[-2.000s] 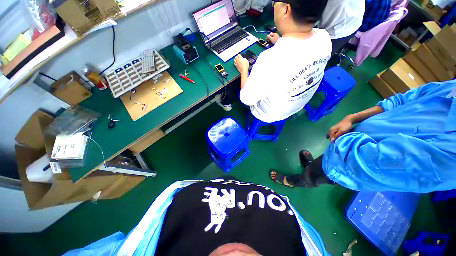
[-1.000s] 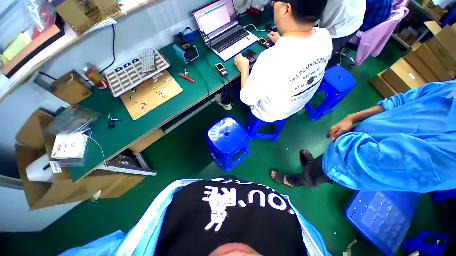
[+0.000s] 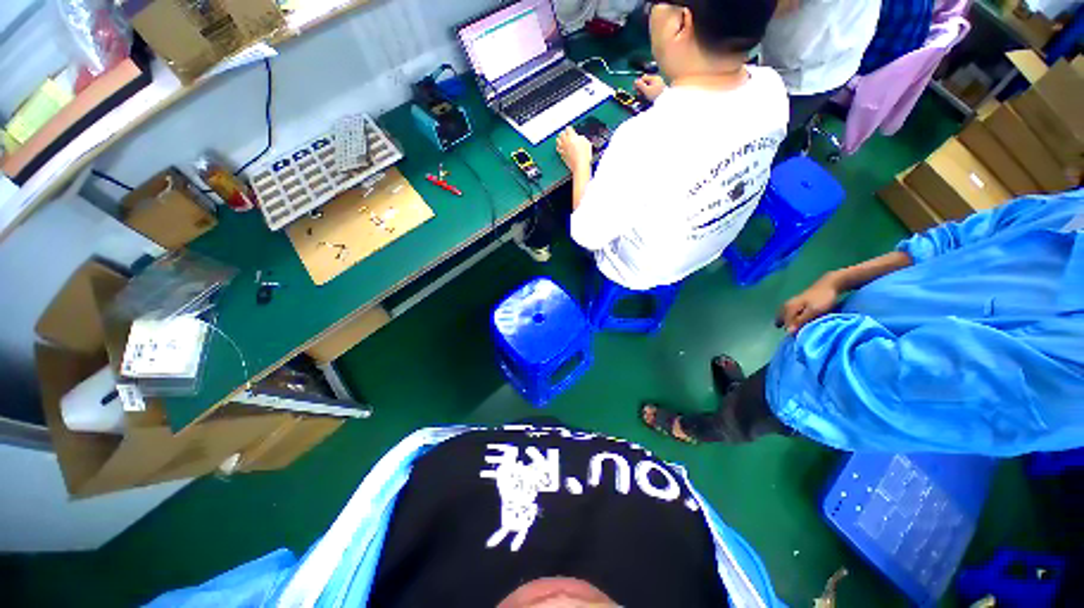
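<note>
Neither of my hands is in the picture; only my black shirt and blue jacket show at the bottom. The green bench mat (image 3: 410, 259) is ahead on the left. A tan work board (image 3: 360, 228) with tiny parts lies on it, below a white gridded parts tray (image 3: 312, 188). Red-handled pliers or cutters (image 3: 443, 184) lie right of the board. A small black and yellow meter (image 3: 525, 164) lies near the open laptop (image 3: 531, 74). A seated person in a white T-shirt (image 3: 695, 172) has both hands at small dark devices by the laptop.
A blue stool (image 3: 541, 341) stands on the green floor near the bench. A person in a blue jacket (image 3: 915, 344) stands at the right. A blue crate (image 3: 909, 511) lies at lower right. Brown cardboard boxes (image 3: 981, 166) are at upper right, others at the bench's left end.
The standing person behind the seated one has shifted slightly. Otherwise the bench things and the view stay the same.
</note>
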